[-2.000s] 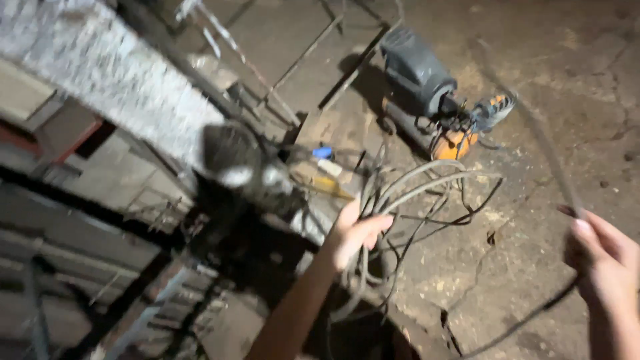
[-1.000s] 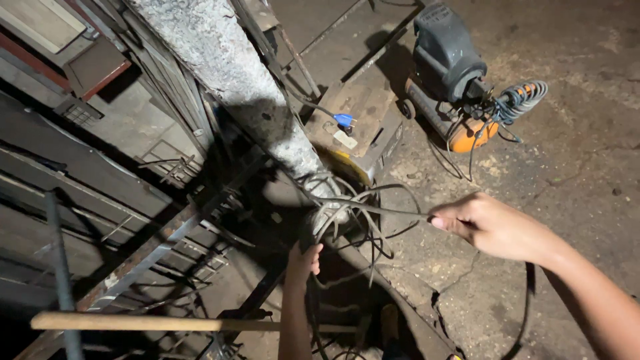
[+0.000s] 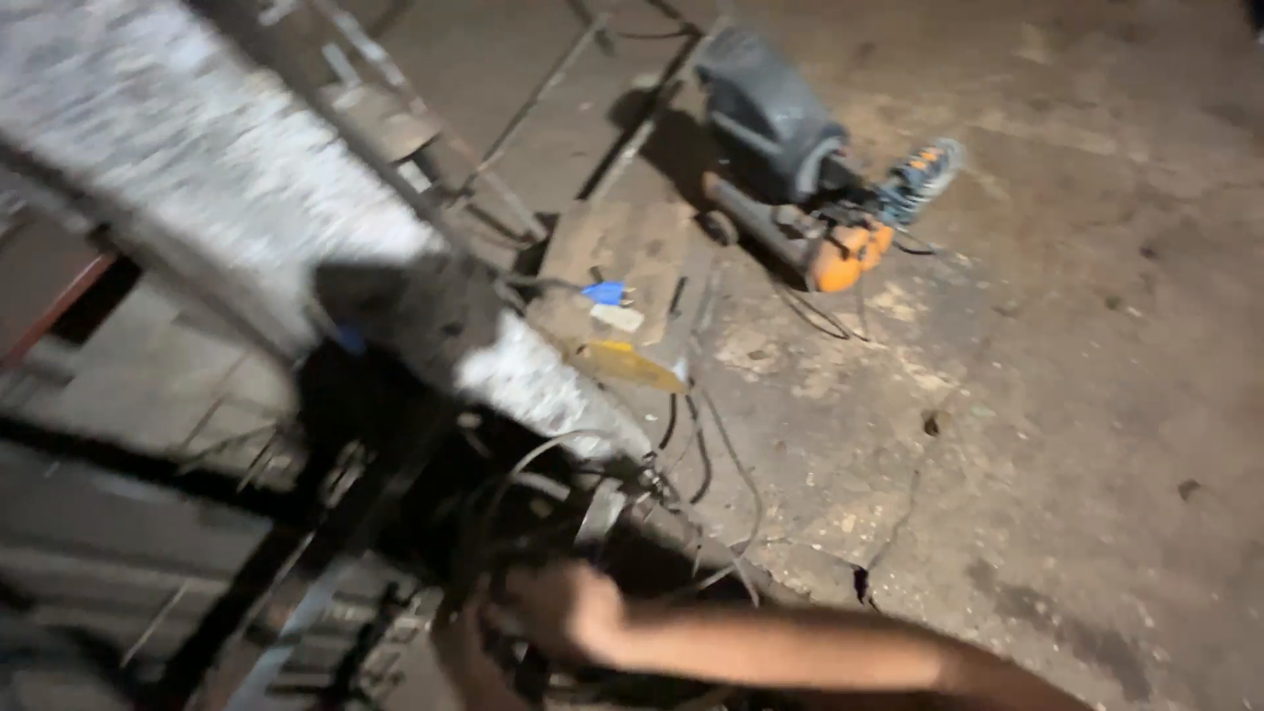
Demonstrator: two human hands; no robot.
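Near the bottom middle, blurred and in shadow, my right hand (image 3: 563, 602) reaches in from the right and lies close to my left hand (image 3: 479, 617), of which little shows. A grey cable (image 3: 518, 459) loops up out of the dark just above them, and thinner cable strands (image 3: 746, 494) curve over the floor to the right. The fingers of both hands are too dark and blurred to tell how they hold the cable. A blue plug (image 3: 604, 293) lies on a board (image 3: 632, 237) beyond, beside a small pale piece (image 3: 616, 317) and a yellow object (image 3: 632, 363).
An air compressor with an orange tank (image 3: 839, 259) and a coiled hose (image 3: 920, 183) stands on the cracked concrete floor (image 3: 1037, 395). A rough whitish beam (image 3: 247, 148) slants across the left. Metal bars (image 3: 286, 632) fill the lower left.
My right hand has moved left and down, next to my left hand. The cable loops held up before the beam a second ago are now lower, partly in shadow. The view has shifted.
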